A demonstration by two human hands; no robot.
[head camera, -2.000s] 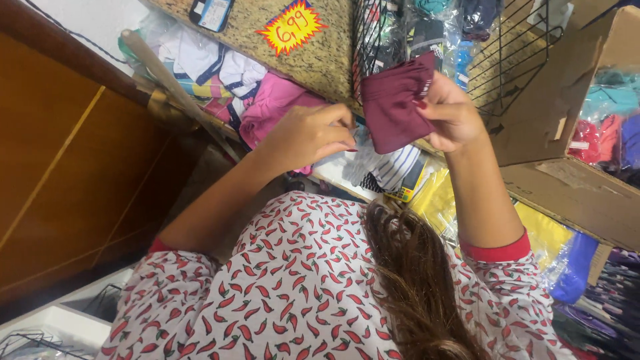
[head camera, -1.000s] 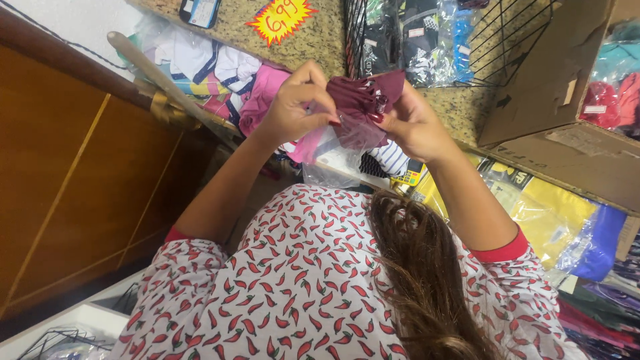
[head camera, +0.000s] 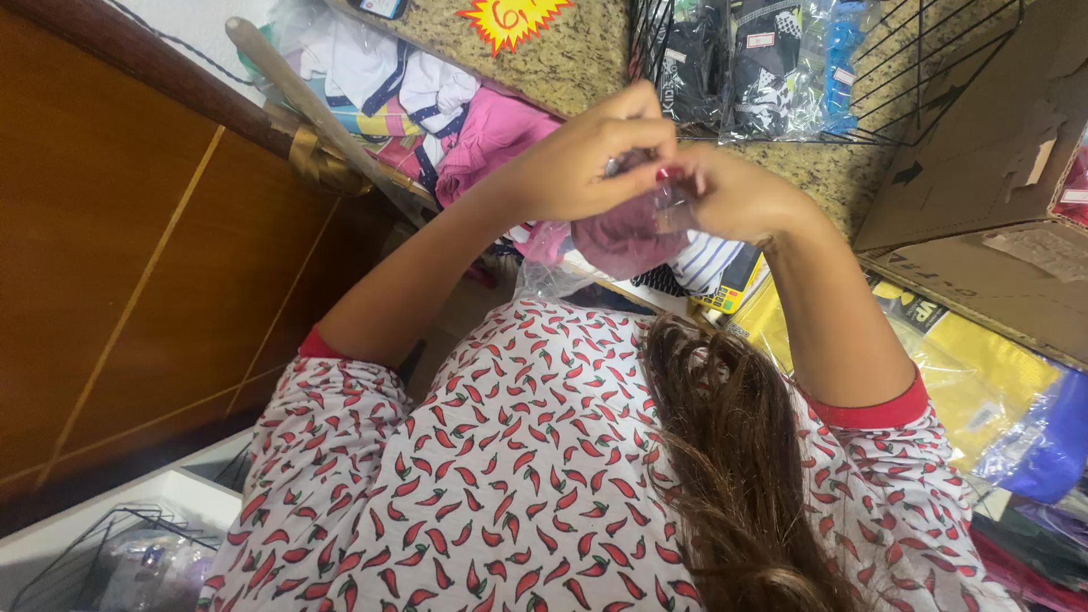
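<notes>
A folded maroon garment (head camera: 625,238) shows through a clear plastic bag (head camera: 552,280) between my hands, above the near edge of the granite counter. My left hand (head camera: 599,157) pinches the bag's upper part from the left, fingers bent. On the other side my right hand (head camera: 731,191) grips the same bag near its top. The fingertips of both hands meet there and are partly blurred. The lower end of the plastic hangs loose toward my shirt.
Behind my left hand lie pink cloth (head camera: 493,140) and white garments (head camera: 365,68). A black wire basket (head camera: 909,140) holds bagged clothes at the back. An open cardboard box (head camera: 960,161) stands right, above yellow bagged items (head camera: 960,340). A yellow card terminal (head camera: 727,285) lies near my right wrist.
The maroon garment was bare in my right hand two seconds ago; it now shows inside clear plastic. My left hand has come over to meet my right at the bag's top.
</notes>
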